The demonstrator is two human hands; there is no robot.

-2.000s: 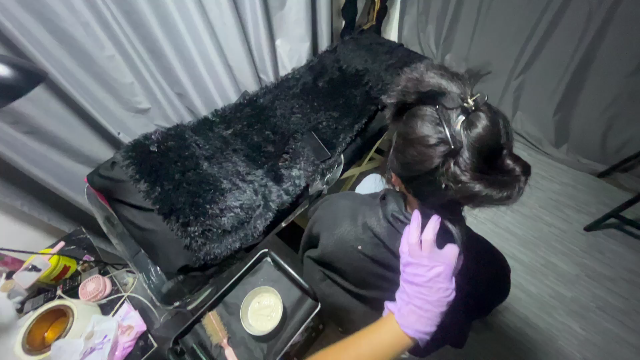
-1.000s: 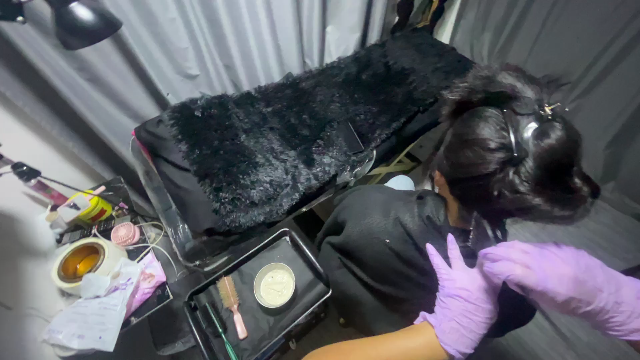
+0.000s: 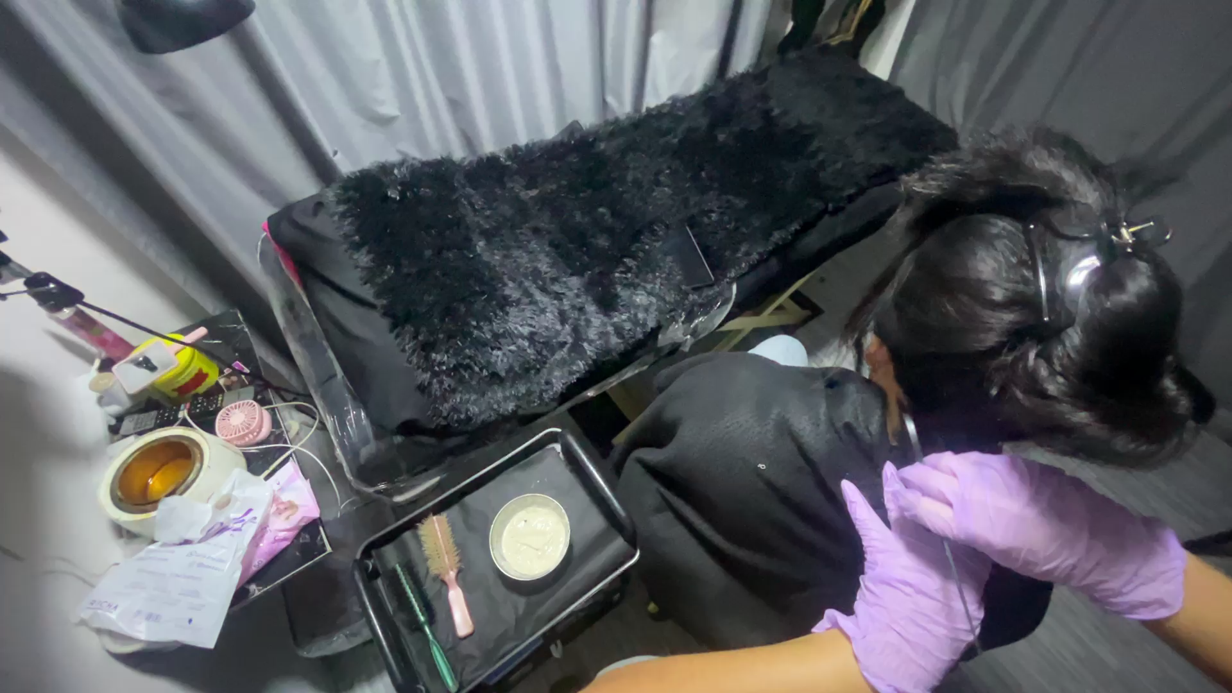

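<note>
A seated person with dark hair [image 3: 962, 279] pinned up by a metal clip [image 3: 1136, 231] wears a black cape [image 3: 751, 481]. Both my hands wear purple gloves and meet low at the nape. My left hand [image 3: 914, 587] lies against the cape, thumb and a finger pointing up; its palm side is hidden. Over it, my right hand [image 3: 1030, 529] has its fingertips bunched together. A thin dark strand or rod [image 3: 953, 577] runs down from these fingertips across the left glove; which it is, I cannot tell. A narrow shiny piece [image 3: 911, 433] shows just above the fingers.
At the lower middle a black tray [image 3: 491, 481] holds a round tin of pale paste [image 3: 529, 536], a pink-handled brush [image 3: 449, 577] and a green-handled brush [image 3: 423, 626]. A wax warmer [image 3: 159, 472] and a pink fan [image 3: 243, 423] stand left. Behind is a bed with a black furry cover [image 3: 577, 260].
My right hand, out of view two seconds ago, has come in from the right to meet my left hand at the nape. The view has swung so that the tray shows more fully.
</note>
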